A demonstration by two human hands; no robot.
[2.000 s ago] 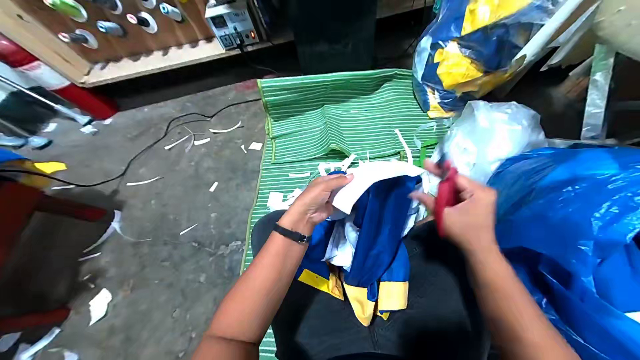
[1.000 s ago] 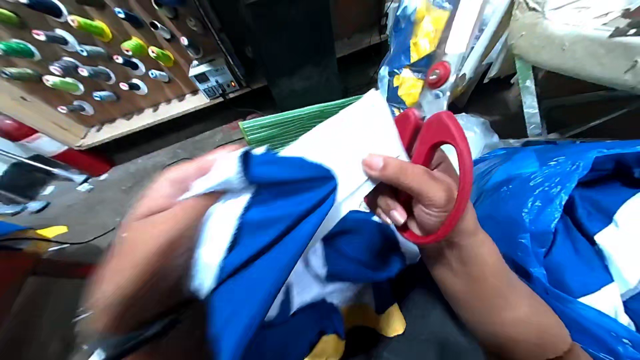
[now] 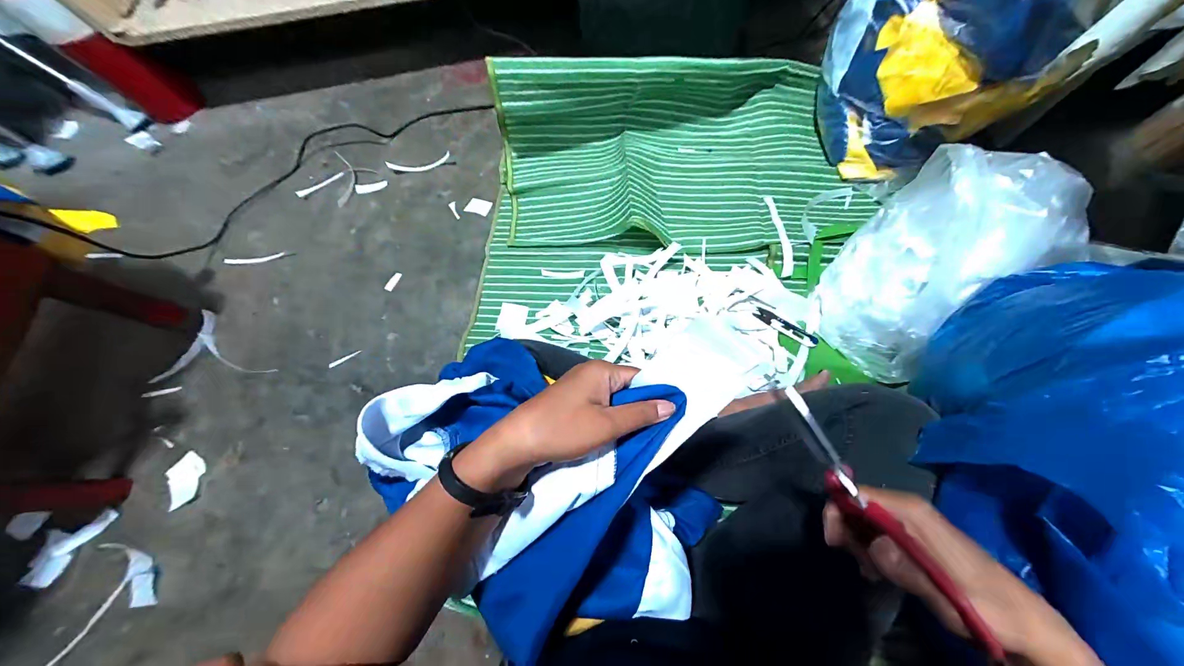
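My left hand (image 3: 578,416), with a black band at the wrist, pinches the edge of a blue and white garment (image 3: 564,592) that lies across my lap. A white piece of fabric or backing (image 3: 703,370) extends from that edge to the right of my fingers. My right hand (image 3: 902,546) holds red-handled scissors (image 3: 911,555) at the lower right, their blades directed up and left, a little apart from the white piece. Past the garment, many white cut strips (image 3: 629,305) are heaped on a green striped mat (image 3: 647,166). A small dark tool (image 3: 784,326) lies on the strips.
To the right are a blue plastic bag (image 3: 1064,416), a clear plastic bag (image 3: 953,250) and a bag with blue and yellow fabric (image 3: 925,74). A black cable (image 3: 277,185) crosses the concrete floor at left, among white scraps. Red legs of furniture (image 3: 83,495) stand at far left.
The scissors, beside the white piece in my right hand one second ago, are now lower right and apart from it. The garment is lower, over my lap. The view has tilted down.
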